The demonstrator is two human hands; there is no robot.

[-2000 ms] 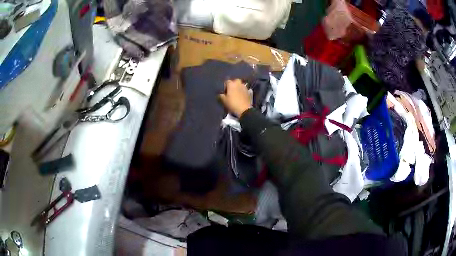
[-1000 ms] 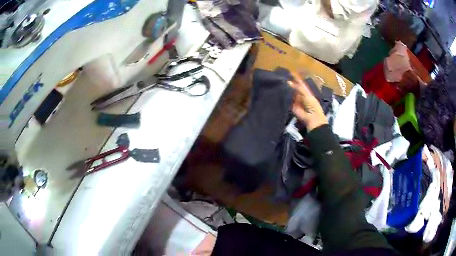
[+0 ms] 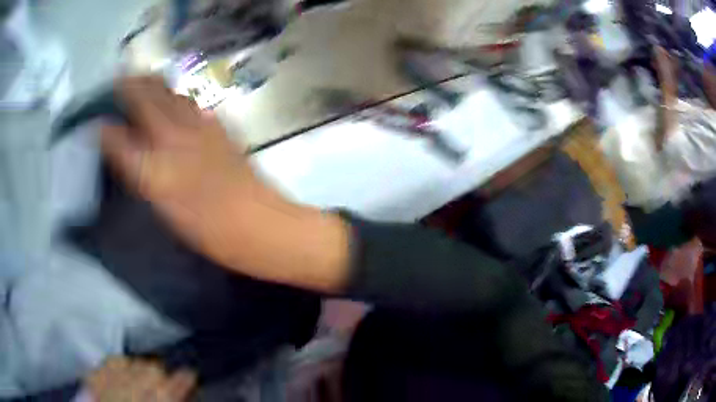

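My right hand (image 3: pixel 212 184) is blurred at the left of the view. Its fingers are bent at the upper edge of a dark fabric panel (image 3: pixel 180 290) and appear to grip it. The panel spreads below the hand, over pale light-blue-grey pieces (image 3: pixel 71 302). My left hand (image 3: pixel 137 381) is at the bottom left, cut off by the edge, beside the dark cloth. Its fingertips and hold cannot be made out.
The white table (image 3: pixel 337 169) crosses behind my right forearm, with blurred red-handled snips (image 3: pixel 396 118) and shears (image 3: pixel 514 98) on it. A dark cloth stack (image 3: pixel 542 204) lies on brown cardboard at the right, beside a bundle with a dark red tie (image 3: pixel 597 318).
The view has swung left. My right hand has left the dark stack on the cardboard and moved across to the left. My left hand and the pale pieces have come into view.
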